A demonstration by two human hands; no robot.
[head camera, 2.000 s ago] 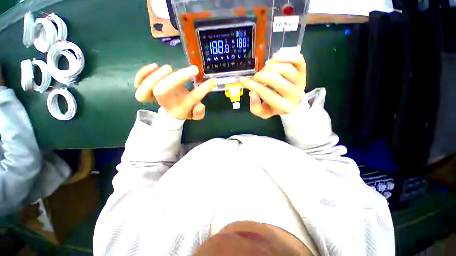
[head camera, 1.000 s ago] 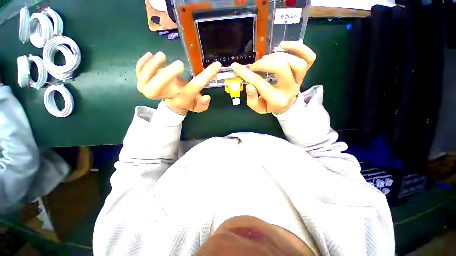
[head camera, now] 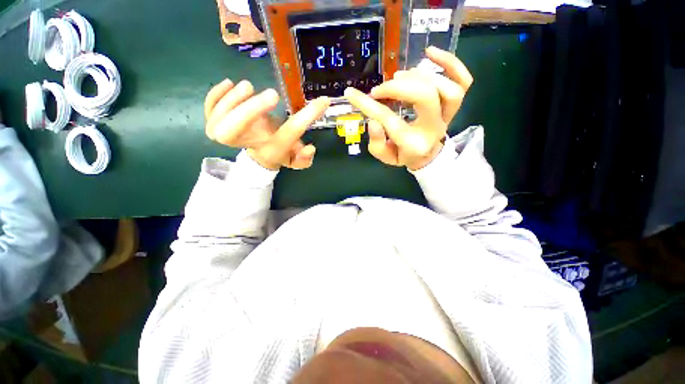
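The clear test fixture (head camera: 433,46) lies at the top centre, cut off by the top edge. Its orange locating frame (head camera: 284,52) surrounds the lit display module (head camera: 342,60), which shows "21.5" and "15". A row of small touch key icons (head camera: 323,86) runs along the screen's lower edge. A yellow fitting (head camera: 350,129) with a white tip sticks out of the near edge. My left hand (head camera: 259,126) is bare, its index fingertip at the screen's lower edge. My right hand (head camera: 417,112) is bare, its index fingertip also at that edge, other fingers apart. Neither hand grips anything.
Several coiled white cables (head camera: 92,84) lie at the left on the green bench mat (head camera: 165,150). A brown clipboard (head camera: 239,26) with paper is behind the fixture. Dark stacked items (head camera: 593,112) stand at the right. Another person's sleeve (head camera: 26,217) is at the left edge.
The screen went from full lit segments to dark, and now shows digits. Both index fingertips moved up from the fixture's near edge to the screen's lower edge.
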